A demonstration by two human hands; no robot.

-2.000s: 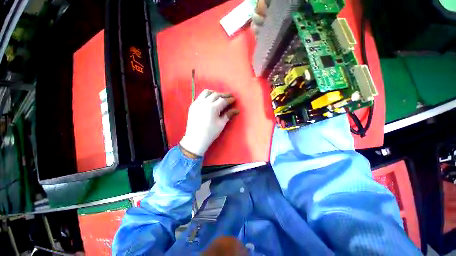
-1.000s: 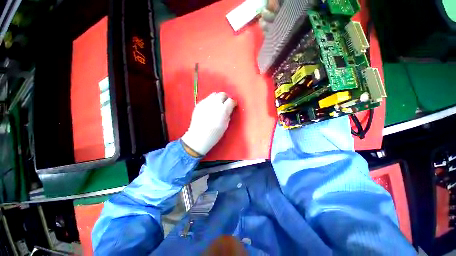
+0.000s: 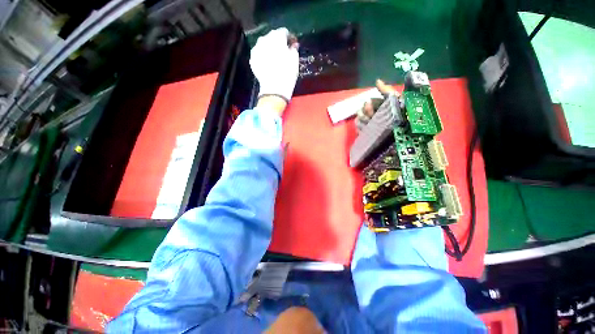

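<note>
The circuit board point(image 3: 417, 166) with yellow and black parts is held up over the red mat point(image 3: 313, 196), its grey ribbed heatsink point(image 3: 377, 134) on the left side. My right hand point(image 3: 368, 111) is mostly hidden behind the heatsink; only its fingers show, holding the board. My gloved left hand point(image 3: 275, 62) is at the edge of the small black parts box point(image 3: 329, 59), which has small shiny pieces in it. Its fingertips are bent together; whether they pinch a piece cannot be told.
A white flat bar point(image 3: 349, 106) lies on the mat beside my right fingers. A black tray point(image 3: 147, 225) with red lining and pale strips stands on the left. Another black tray point(image 3: 505, 124) stands on the right. A black cord point(image 3: 471, 215) runs along the mat's right side.
My left hand has moved from the mat forward to the small parts box. The view has shifted, showing more of the bench's back. My right hand still holds the board up.
</note>
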